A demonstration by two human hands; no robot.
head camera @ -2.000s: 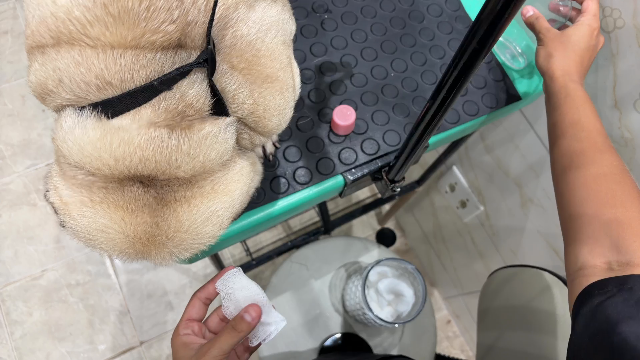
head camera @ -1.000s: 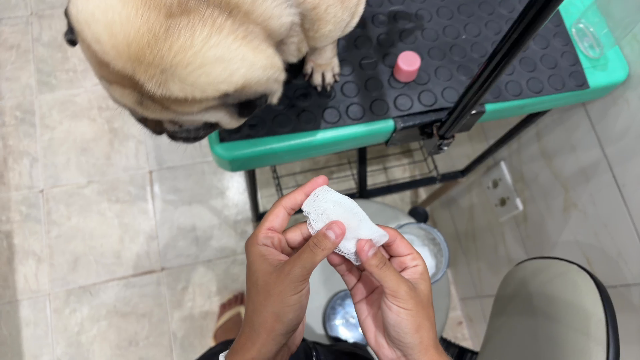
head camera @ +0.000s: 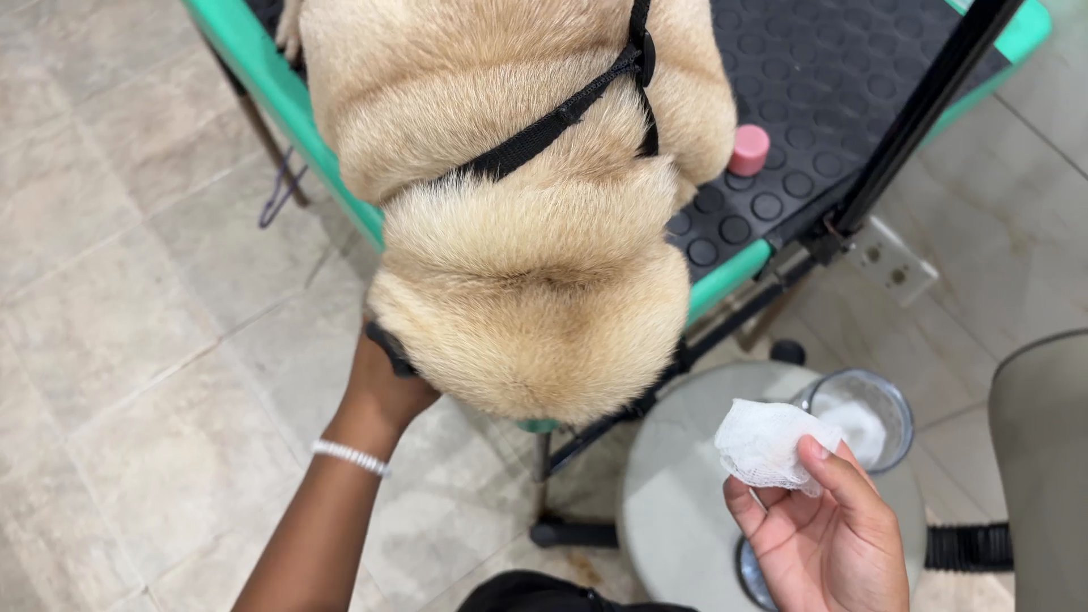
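A fawn dog [head camera: 535, 323] with black ears and a black strap [head camera: 544, 132] around its body is on the grooming table, its head lowered over the edge. My left hand [head camera: 382, 378], with a pale beaded bracelet [head camera: 350, 456] on the wrist, is at the left side of the dog's head; its fingers are hidden beneath, so its grip cannot be told. My right hand [head camera: 820, 518] pinches a folded white gauze pad [head camera: 769, 446] between thumb and fingers, to the right of the head. Behind the pad, a clear glass jar [head camera: 858, 421] with white contents stands on a round stool.
The grooming table has a black studded mat [head camera: 807, 76] and a green rim [head camera: 731, 280]. A pink cap [head camera: 749, 150] lies on the mat beside the dog. A black post [head camera: 926, 110] rises at the table's edge. The round stool [head camera: 680, 476] and a grey chair [head camera: 1045, 450] are nearby.
My left hand has left the gauze and moved to the dog's head. The gauze, held by both hands a second ago, is now in my right hand alone. The view has shifted.
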